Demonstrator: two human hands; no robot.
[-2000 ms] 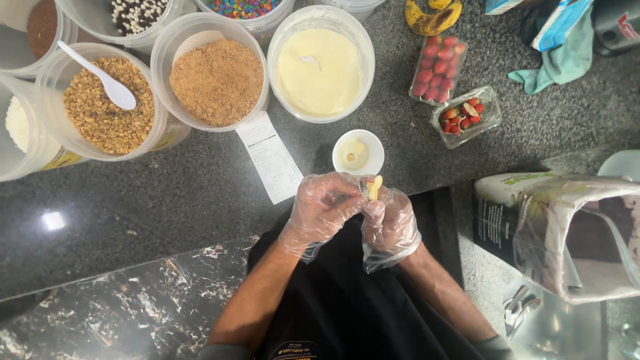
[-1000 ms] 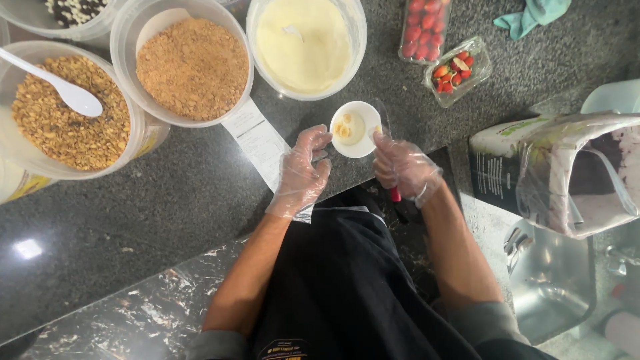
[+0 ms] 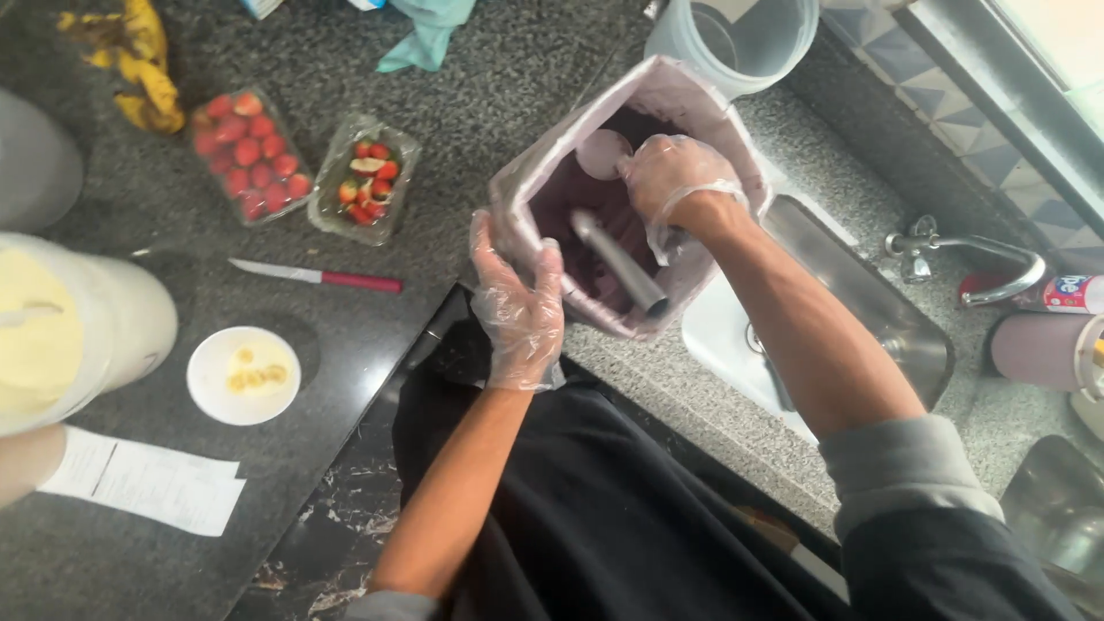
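Note:
My left hand, in a clear plastic glove, grips the near left edge of a box-shaped, lined container holding dark purple frozen pulp. Inside that container is my gloved right hand, its curled fingers at the edge of a round, pale cup-like item; its exact kind is unclear. A grey metal cylindrical handle slants over the pulp; its lower end is blurred. On the dark counter stands a small white bowl with banana slices. A knife with a red handle lies above and right of it.
Two clear trays of strawberries and a banana peel lie on the counter. A tub of cream-coloured powder and paper slip are left. An empty plastic tub stands behind; right are a steel sink and tap.
My hands have moved from the white bowl to the lined container at the right. The knife, in my right hand one second ago, now lies on the counter. The view has swung right.

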